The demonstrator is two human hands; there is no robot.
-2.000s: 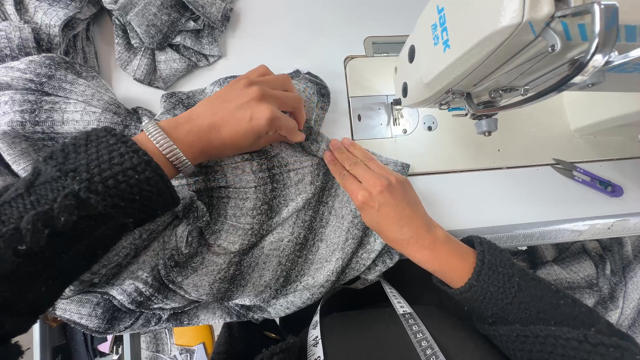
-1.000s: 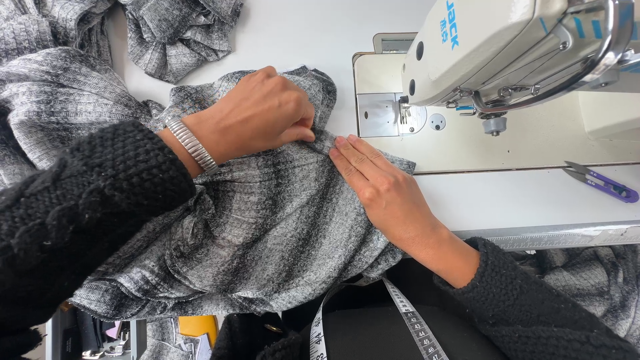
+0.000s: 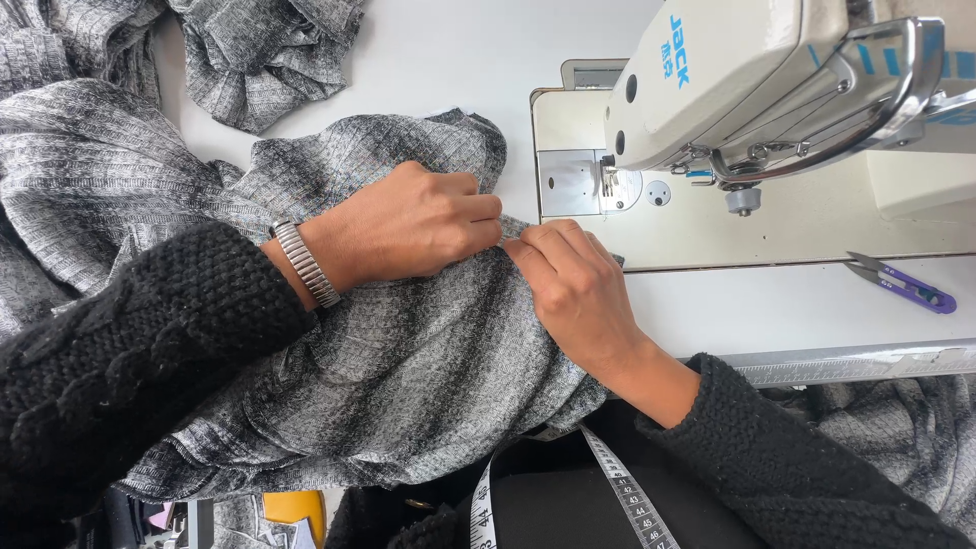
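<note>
A grey and black knitted fabric (image 3: 450,358) lies bunched over the table's front edge, left of the sewing machine (image 3: 732,99). My left hand (image 3: 412,221), with a metal-banded watch at the wrist, pinches a folded edge of it between thumb and fingers. Close against it, my right hand (image 3: 579,297) grips the same edge with its fingertips. Both hands sit just left of and in front of the needle plate (image 3: 572,183). The presser foot (image 3: 608,174) has no fabric under it.
Purple thread snips (image 3: 903,282) lie on the table at the right. More grey fabric (image 3: 267,53) is heaped at the back left, and some (image 3: 900,435) hangs below the ruler-marked edge (image 3: 839,366). A tape measure (image 3: 629,488) hangs down my front.
My right fingers, laid flat on the fabric before, are now bent and pinching its edge beside my left fingertips. The left hand keeps its hold.
</note>
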